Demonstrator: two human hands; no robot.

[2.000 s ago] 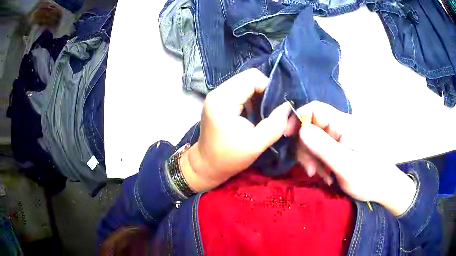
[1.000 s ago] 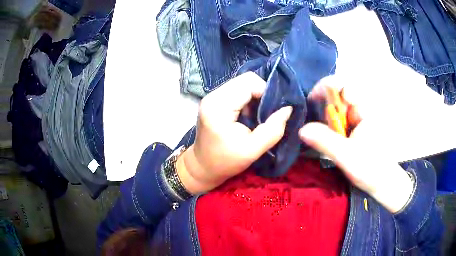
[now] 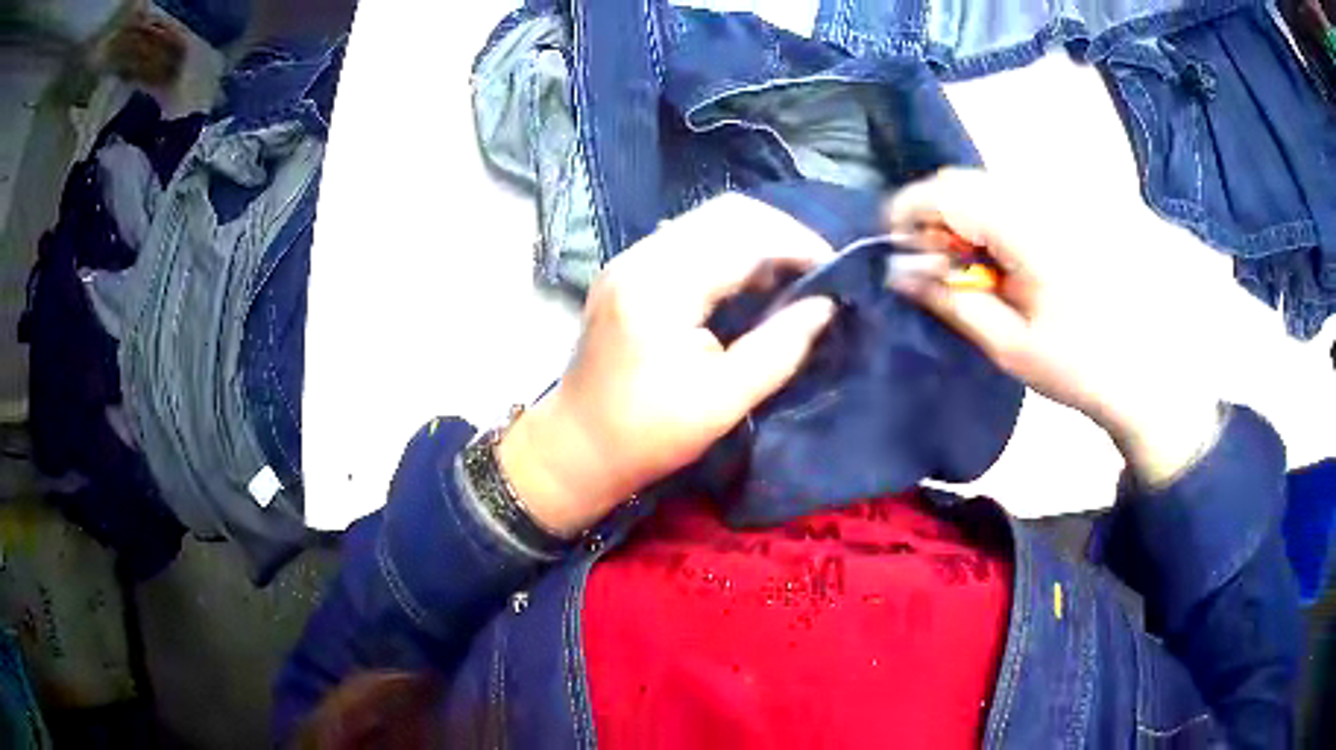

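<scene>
A dark blue denim garment (image 3: 894, 396) is bunched in front of my chest, with more of it spread on the white table. My left hand (image 3: 681, 359) pinches its folded edge between thumb and fingers. My right hand (image 3: 1026, 293) is at the other end of this pale-stitched edge, its fingers on the cloth. Orange-handled thread snips (image 3: 970, 267) show in my right hand, partly hidden by the fingers. The blades cannot be made out, and my right fingertips are blurred.
The white table (image 3: 418, 293) lies beneath the garment. A pile of grey-blue and dark garments (image 3: 198, 344) hangs over its left edge, with a small white tag (image 3: 265, 487). More denim pieces (image 3: 1201, 139) lie at the far right. Something blue shows at the right rim.
My right hand has moved up and onto the garment's edge. The upright flap has folded down, and the denim now spreads lower and to the right between my hands.
</scene>
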